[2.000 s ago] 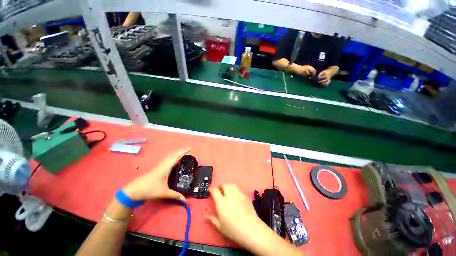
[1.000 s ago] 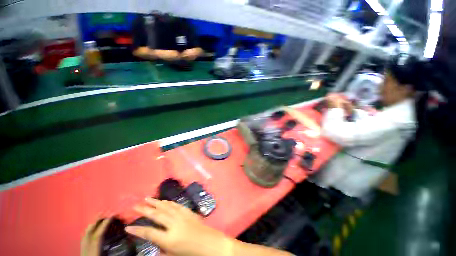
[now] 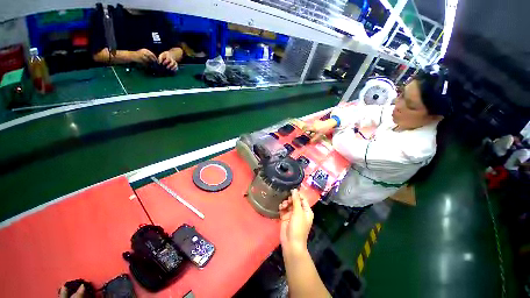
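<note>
My left hand point(image 3: 63, 292) is cut off at the bottom left edge, with its fingers around a black camera body point(image 3: 79, 285). A flat rear cover point(image 3: 119, 287) lies beside it, also cut off. A second open camera body point(image 3: 156, 256) lies on the red mat with its rear cover point(image 3: 194, 244) to its right. My right hand point(image 3: 297, 220) is raised at the front edge of the olive-grey round housing point(image 3: 268, 195), fingertips close to its side. Whether they touch or pinch anything is unclear.
A tape roll point(image 3: 212, 176) and a pale rod point(image 3: 177, 198) lie on the red mat point(image 3: 70, 238). Black squares point(image 3: 301, 140) on clear plastic lie beyond the housing. A person in white point(image 3: 389, 151) reaches there. The green conveyor point(image 3: 116, 145) runs behind.
The view has swung to the right. My right hand has left the camera parts beside my left hand and moved right to the round housing. The neighbouring person's arm now reaches to the black squares.
</note>
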